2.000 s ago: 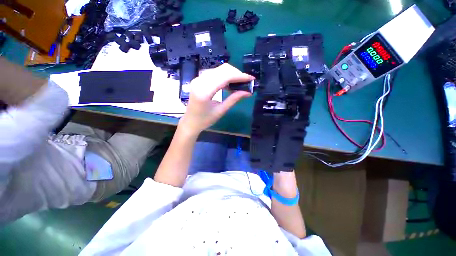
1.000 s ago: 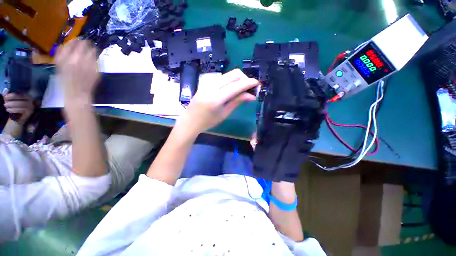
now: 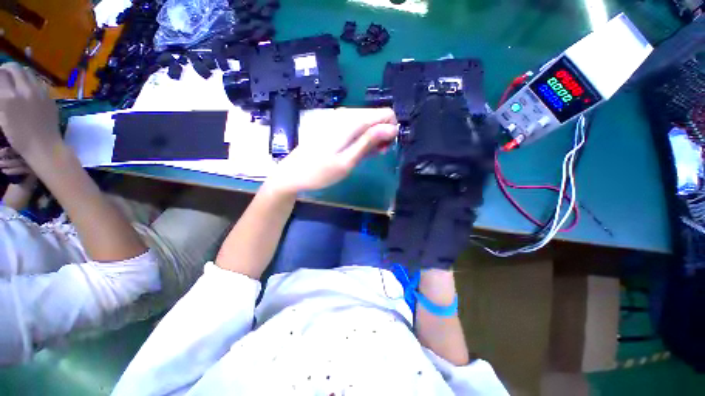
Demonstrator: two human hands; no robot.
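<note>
A bulky black handheld unit (image 3: pixel 437 162) is held up at the bench's front edge. It is blurred at its right side. My right hand is hidden behind the unit and supports it from below; only the wrist (image 3: pixel 438 285) with a bright blue strap (image 3: pixel 438 307) shows. My left hand (image 3: pixel 328 155) has its fingertips together at the unit's left side; what lies between them cannot be made out. A second black unit (image 3: pixel 464 73) lies on the mat behind the held one. A third unit (image 3: pixel 290 69), label up with a pistol grip, lies to the left.
A power supply (image 3: pixel 572 89) with lit digits stands at right, with red and white leads (image 3: pixel 568 186) looping forward. A black pad (image 3: pixel 170 135) lies on white paper at left. Small black parts, a clear bag (image 3: pixel 193 23) and another person's arm (image 3: pixel 69 178) are at left.
My left hand has flattened out from a rounded pinch and stays at the unit's side. The held unit has tilted and turned slightly. The neighbour's arm has moved left, off the black pad.
</note>
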